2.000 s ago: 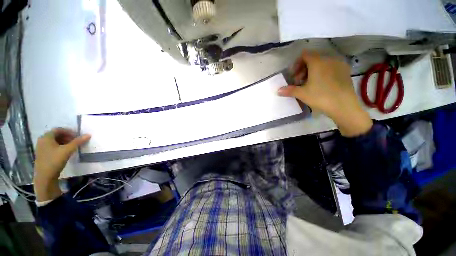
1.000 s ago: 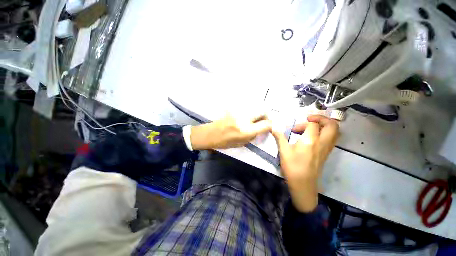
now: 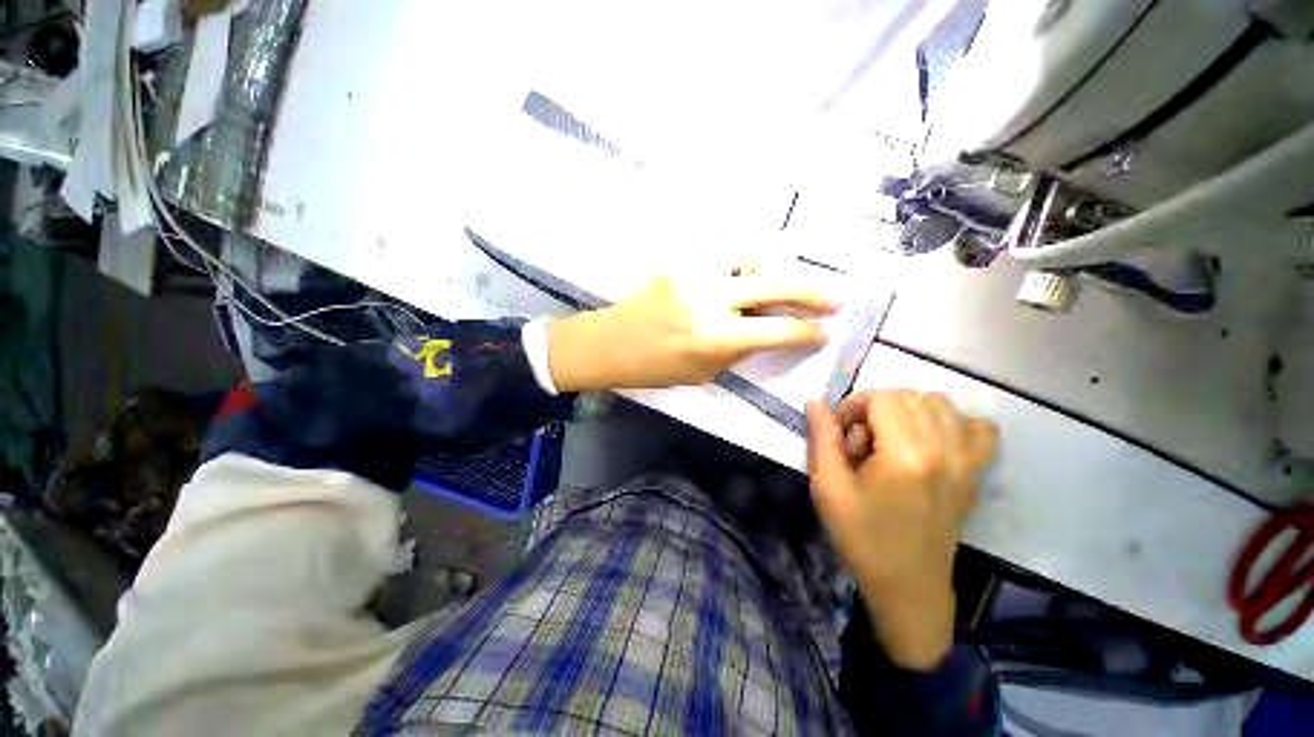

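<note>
The curved panel lies white side up on the white table, with its dark grey edge strip (image 3: 862,340) showing at the right end and along the near side. Its white face almost vanishes against the table. My left hand (image 3: 695,331) lies on the panel near its right end, fingers spread apart. My right hand (image 3: 901,468) is at the panel's near right corner, thumb and curled fingers closed on the edge. The presser foot area (image 3: 937,216) of the sewing machine (image 3: 1138,101) is just beyond the panel's right end, not touching my hands.
Red-handled scissors (image 3: 1274,576) lie at the right table edge, cut off by the frame. A plastic-wrapped bundle (image 3: 248,123) with cables and pale strips is at the upper left. A blue crate (image 3: 483,478) is below the table. A dark grey piece (image 3: 565,121) shows beyond the panel.
Since one second ago, my right hand has moved from near the presser foot toward the table's front edge, exposing the grey end strip. My left hand stays on the panel. Earlier my hands held opposite ends.
</note>
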